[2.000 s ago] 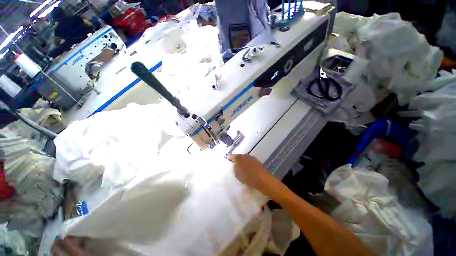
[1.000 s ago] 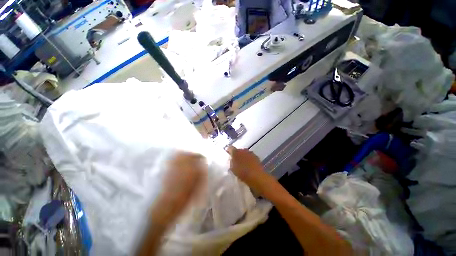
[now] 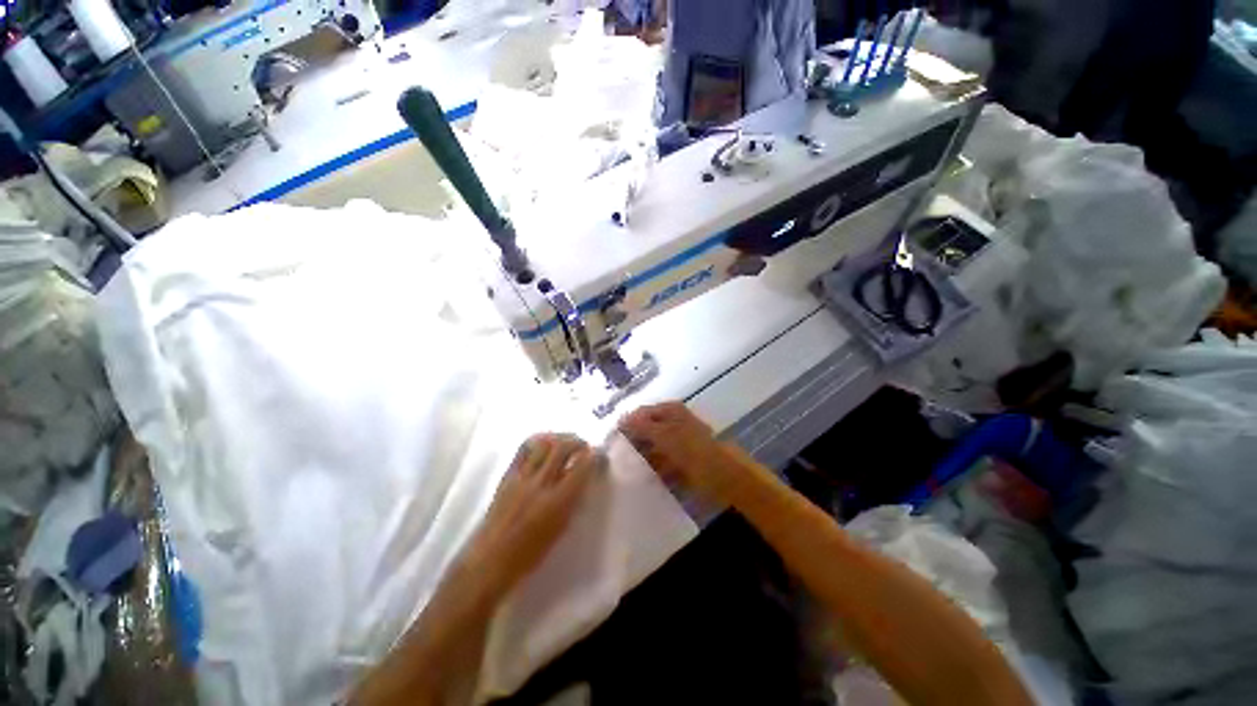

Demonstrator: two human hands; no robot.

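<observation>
A white garment piece is spread over the machine bed and hangs over the front edge. My left hand lies on the cloth with its fingers bent, just in front of the needle area. My right hand pinches the cloth edge beside it, at the right. The fingertips of both hands are close together. The presser foot area is just beyond them, washed out by glare. A small metal guide sits right of the foot. The white sewing machine stands behind, with a green-handled rod slanting above its needle end.
Black-handled scissors lie in a grey tray at the right. White cloth heaps are at the far right and more cloth is at the left. Another blue-striped machine stands behind. A blue tube-like thing is lower right.
My left hand came in from the lower left to beside my right hand and now rests on the cloth. My right hand stays near the foot. The cloth has shifted and its lower edge now shows.
</observation>
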